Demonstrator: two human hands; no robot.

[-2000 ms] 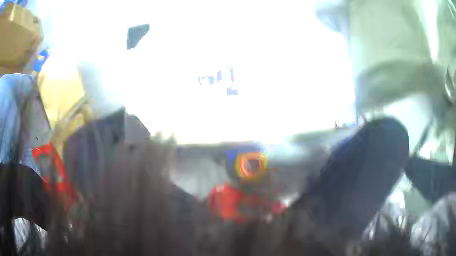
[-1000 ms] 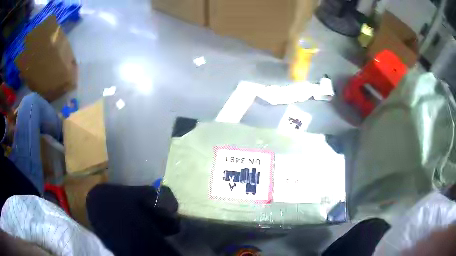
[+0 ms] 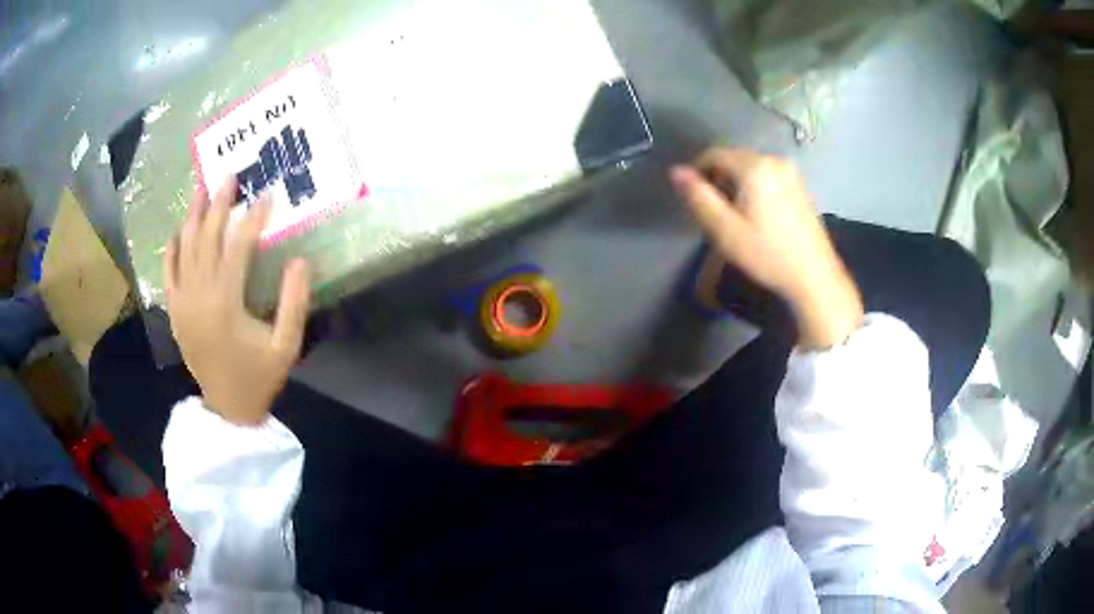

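Observation:
The wrapped carton (image 3: 480, 198) lies tilted across the upper left, shiny with tape. The lithium battery label (image 3: 282, 150) is on its top, beside a washed-out white area. A black corner protector (image 3: 612, 126) sits on its near right corner, and another (image 3: 126, 146) on the left. My left hand (image 3: 234, 288) rests with spread fingers on the carton's near left edge, over the label's lower edge. My right hand (image 3: 768, 228) is in the air just right of the near right corner, fingers partly bent, with nothing seen in it. The tape gun with its yellow roll (image 3: 520, 313) lies on the floor below the carton.
A red plastic stool (image 3: 540, 420) is under me, between my dark-clothed legs. Grey-green woven sheeting (image 3: 1008, 204) lies at the right. A brown carton flap (image 3: 82, 276) and another red stool (image 3: 132, 504) are at the left. A crinkled plastic bag (image 3: 978, 468) is by my right arm.
Both my hands have come into view. The carton appears higher, further left and turned at a slant. The tape gun and red stool now show fully below it.

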